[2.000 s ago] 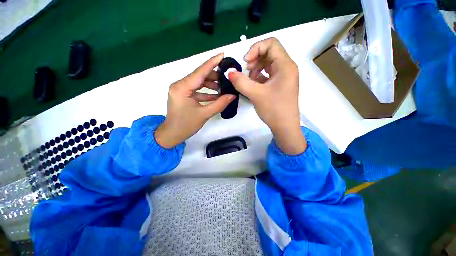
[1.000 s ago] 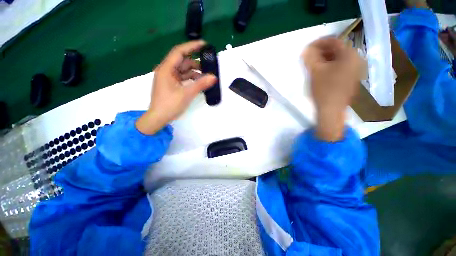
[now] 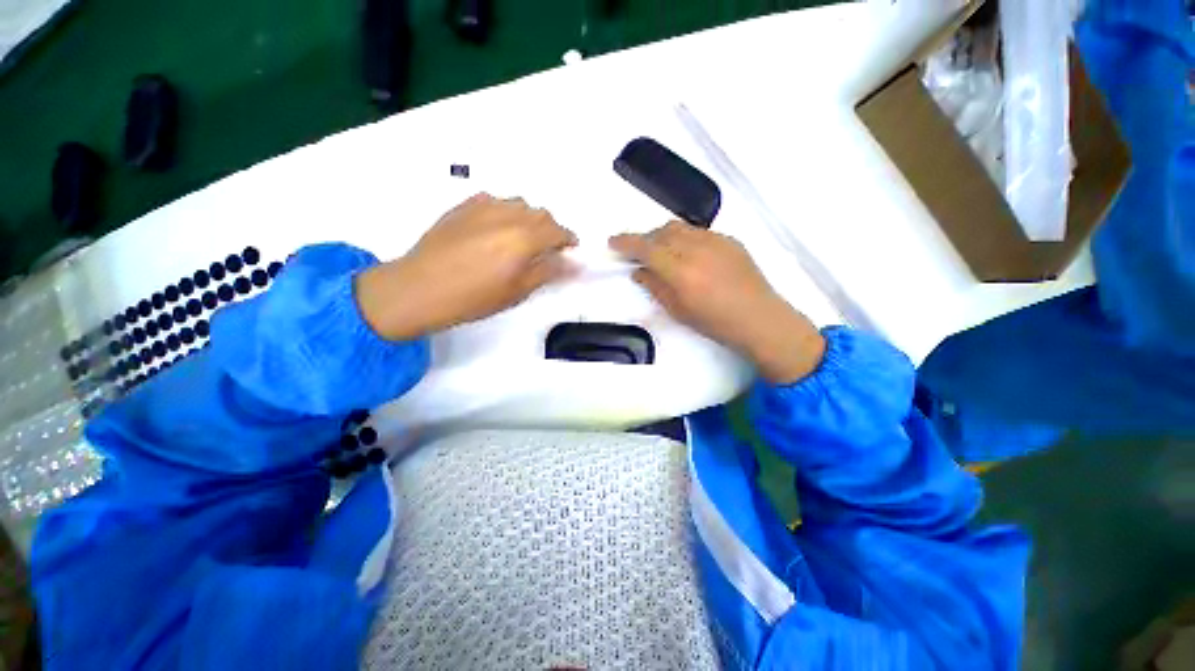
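Note:
My left hand (image 3: 488, 260) and my right hand (image 3: 708, 286) are low over the white table, fingertips bent and facing each other across a small gap. A faint pale line shows between them, but I cannot tell if they hold something thin and clear. A black device (image 3: 668, 180) lies tilted on the table beyond my right hand. A black tray-like part (image 3: 599, 344) lies near the table edge closest to me. A tiny black piece (image 3: 460, 171) lies beyond my left hand.
Black round pads in rows (image 3: 170, 315) lie on a clear sheet at left, partly under my sleeve. A thin clear strip (image 3: 773, 216) lies at right. A cardboard box (image 3: 944, 177) holds white waste and a long white strip. Another person's blue sleeve (image 3: 1153, 157) is beside it. Black devices sit on the green belt.
The black device has left my left hand. My right hand has come back from near the box, and both hands are now close together. The tiny black piece now shows on the table.

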